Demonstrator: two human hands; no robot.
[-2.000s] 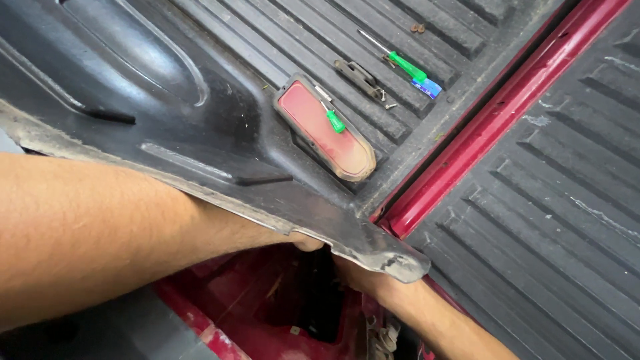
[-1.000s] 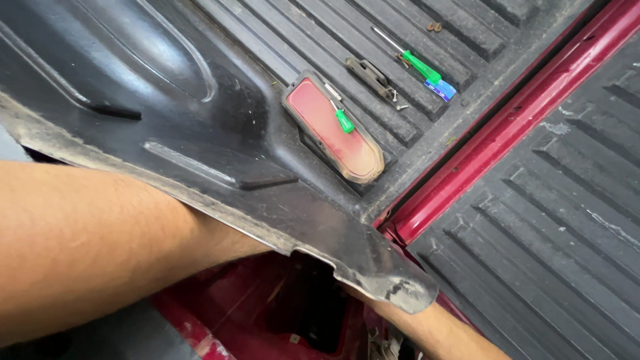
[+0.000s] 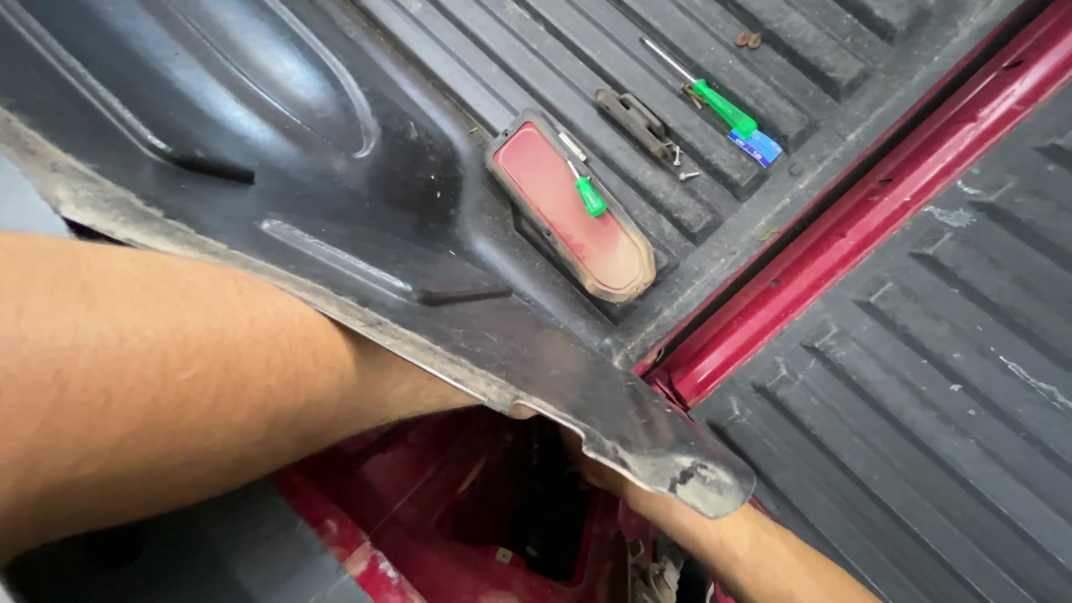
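Both forearms reach under the edge of a black plastic bed liner (image 3: 402, 226), one from the left, the other from the lower right. The liner hides nearly all of my left hand and my right hand; only a small bit of skin shows at the liner's notch, and whatever they touch cannot be seen. Below them is an opening in red painted bodywork (image 3: 402, 502). On the ribbed bed floor rests a dusty red oblong lamp (image 3: 561, 209) with a small green-handled screwdriver (image 3: 590, 197) on it. Beside it lie a dark handle-like part (image 3: 634, 121) and loose screws (image 3: 688, 176).
A longer green-handled screwdriver (image 3: 725, 109) with a blue tag lies farther up the ribbed floor, near two small brown pieces (image 3: 748, 39). A red metal edge (image 3: 837, 243) separates the bed from a ribbed black panel (image 3: 946, 335) at the right. The liner's free edge is ragged near its corner.
The bit of hand seen at the liner's edge two seconds ago slipped out of sight a second ago; a sliver of skin shows there now. Lamp and tools lie as before.
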